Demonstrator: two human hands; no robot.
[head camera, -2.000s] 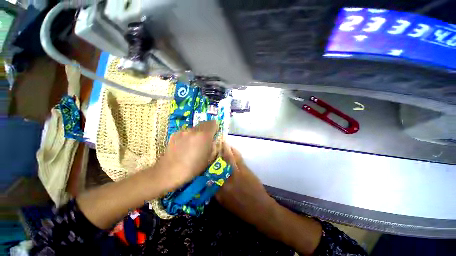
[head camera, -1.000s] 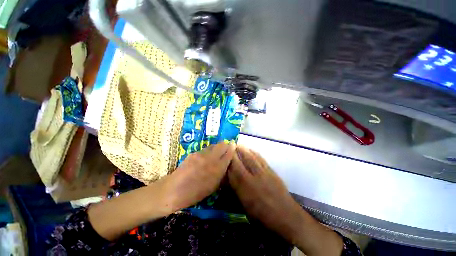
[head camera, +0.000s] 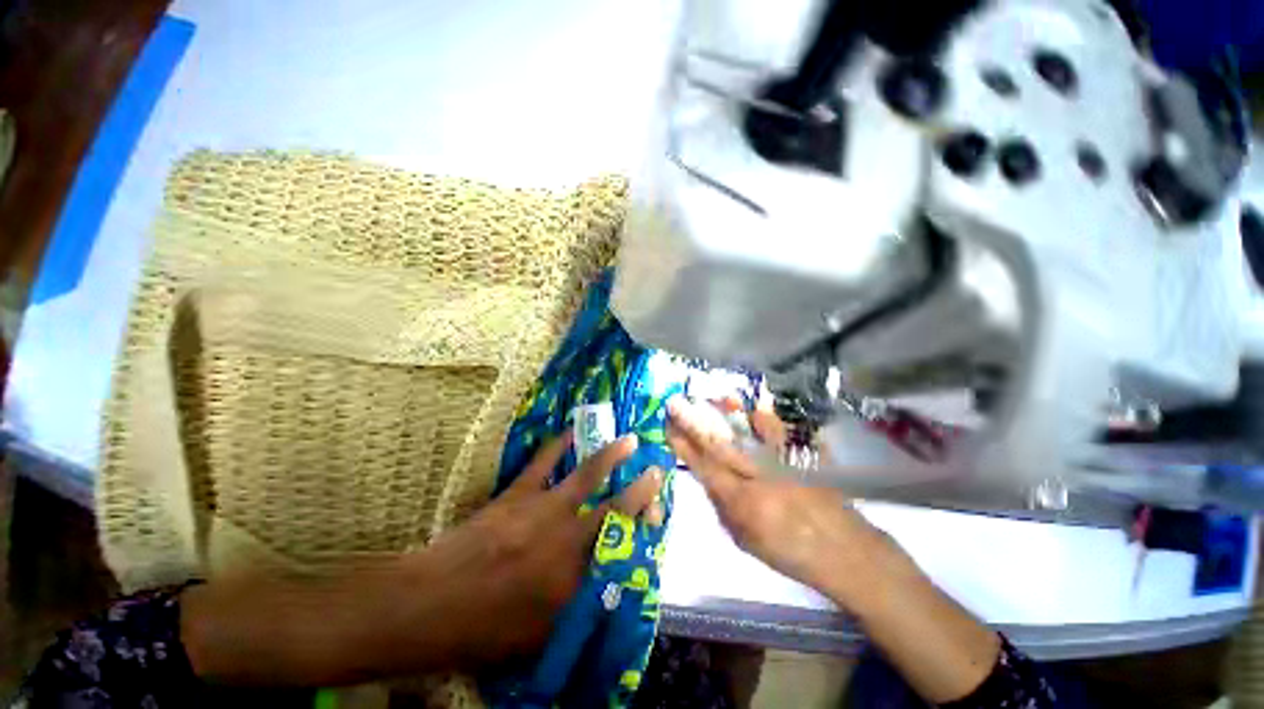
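The cream straw tote bag (head camera: 326, 416) lies on the white machine table, its flat handle looped over the body. Blue-teal floral lining (head camera: 631, 554) extends from its mouth, with a small white label (head camera: 593, 427) on it. My left hand (head camera: 541, 554) lies with fingers spread on the lining beside the label. My right hand (head camera: 762, 499) has its fingertips at the lining's edge, beside the needle area. The sewing machine head (head camera: 887, 194) stands above and to the right; it is blurred, and the needle cannot be made out.
Red-handled thread snips (head camera: 912, 434) lie on the machine bed, partly hidden behind the machine. Blue tape (head camera: 114, 159) runs along the table (head camera: 416, 83) at the left. A small dark and blue object (head camera: 1220, 551) is at the table's right end.
The view has shifted, showing the machine's head end and more of the bag. My hands have separated; the left now lies spread on the lining, the right has moved towards the needle area.
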